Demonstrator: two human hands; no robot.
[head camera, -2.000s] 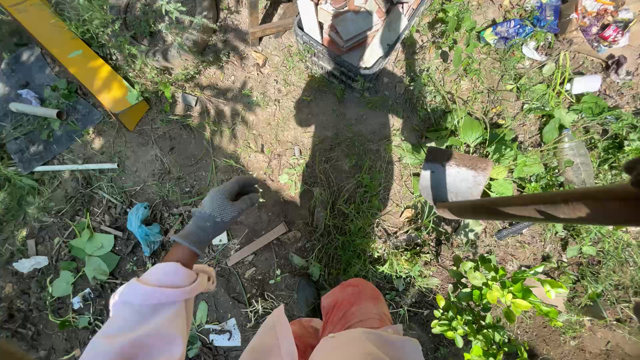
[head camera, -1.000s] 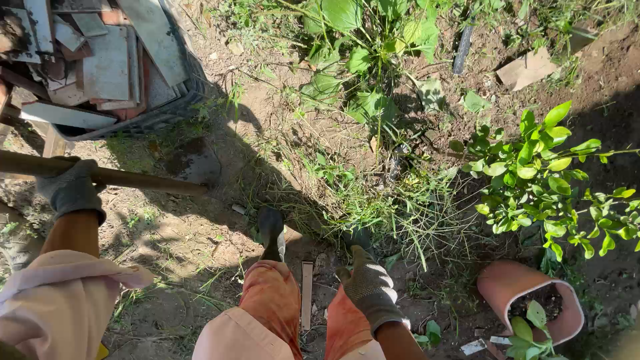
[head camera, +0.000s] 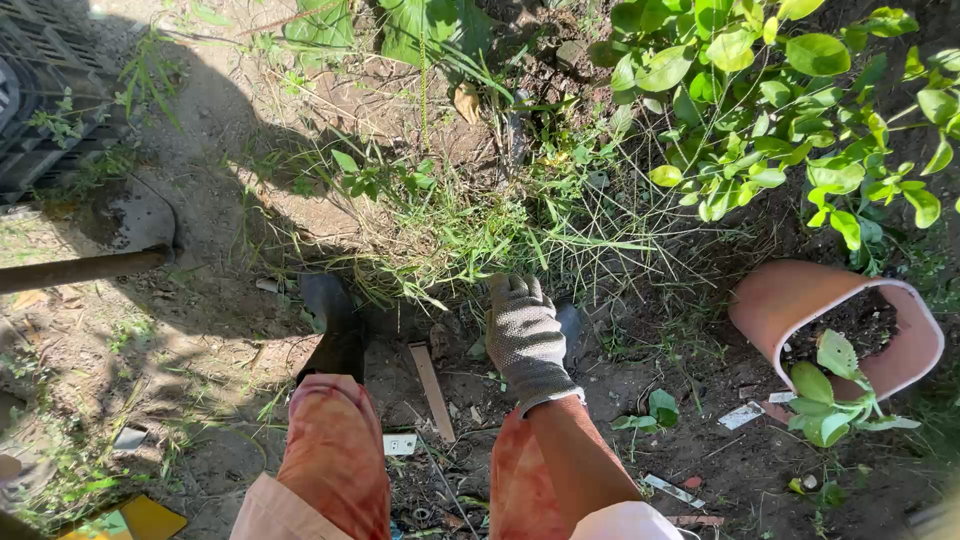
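My right hand (head camera: 525, 337), in a grey knit glove, reaches down to the near edge of a clump of cut or uprooted grass (head camera: 480, 232); its fingertips touch or hover at the stems, and whether they grip any is hidden. My left hand is out of view. At the left a hoe's metal blade (head camera: 142, 217) rests on the soil, its wooden handle (head camera: 75, 271) running off the left edge. My dark boots stand just below the grass, the left boot (head camera: 330, 307) plainly visible, the right one partly behind my hand.
A black plastic crate (head camera: 52, 112) stands at the upper left. A leafy shrub (head camera: 750, 105) fills the upper right. Below it a terracotta-coloured pot (head camera: 765, 307) lies tipped, holding soil. A wooden strip (head camera: 433, 390) and a white socket plate (head camera: 400, 444) lie between my legs.
My right hand has moved forward from beside my knee to the grass. My left hand, on the handle one second ago, has left the view. The view has shifted markedly.
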